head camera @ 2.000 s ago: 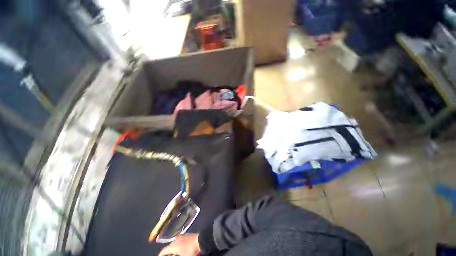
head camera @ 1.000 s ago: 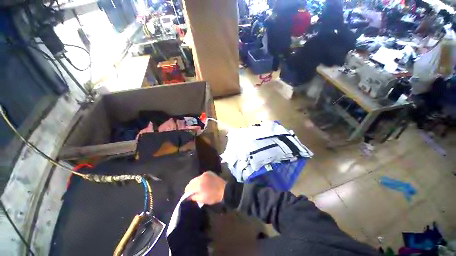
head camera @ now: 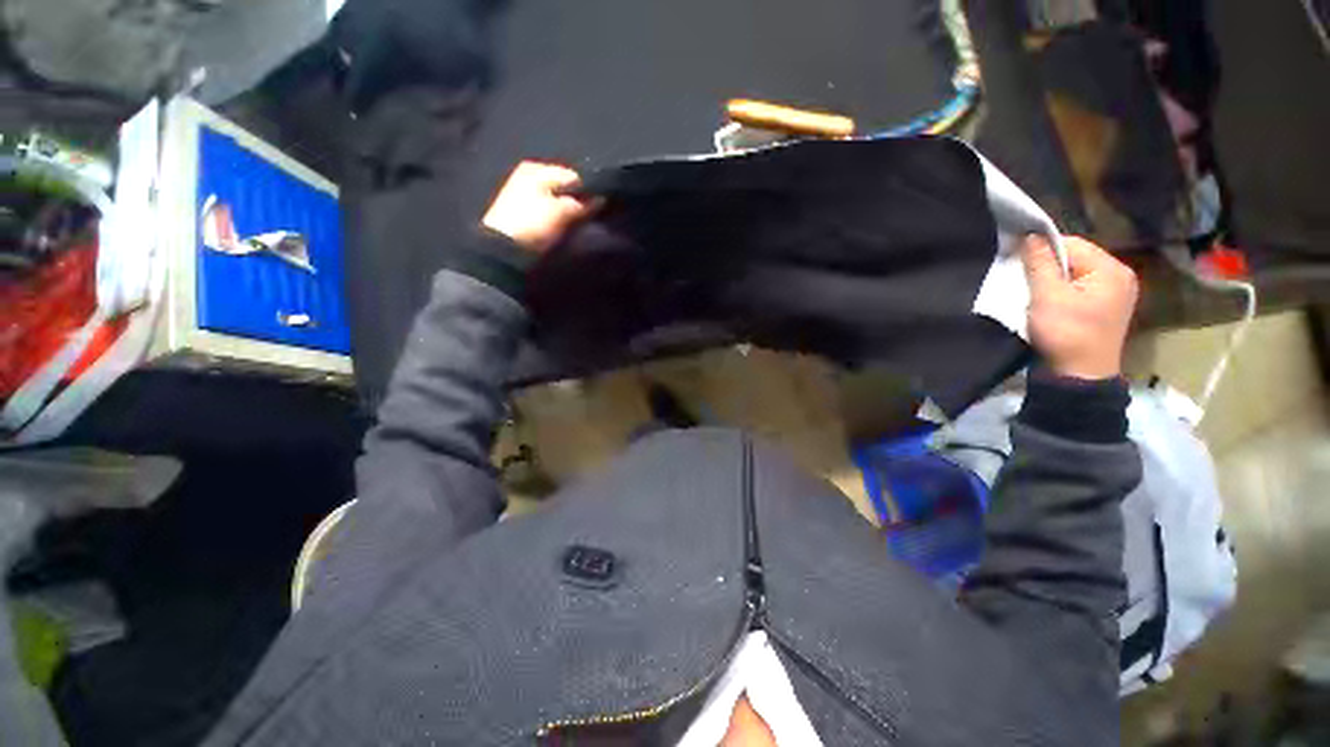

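Observation:
A black fabric piece with a white part at its right end (head camera: 788, 234) is stretched between my two hands above the near edge of the black ironing table (head camera: 627, 73). My left hand (head camera: 535, 207) grips its left end. My right hand (head camera: 1081, 304) grips the white part at its right end. The piece sags between the hands. The steam iron (head camera: 789, 118) stands behind the fabric; only its tan handle and a little of its body show, the rest is hidden.
The blue-and-white box (head camera: 270, 241) is at the left beside the table. The blue crate (head camera: 922, 504) with the light grey-white panels (head camera: 1189, 511) is at the lower right, partly behind my right sleeve. The steam hose (head camera: 955, 102) curves at the top right.
The view has turned down onto the table and my body. My left hand has come into view. The fabric, at first held up by my right hand alone, is now spread between both hands.

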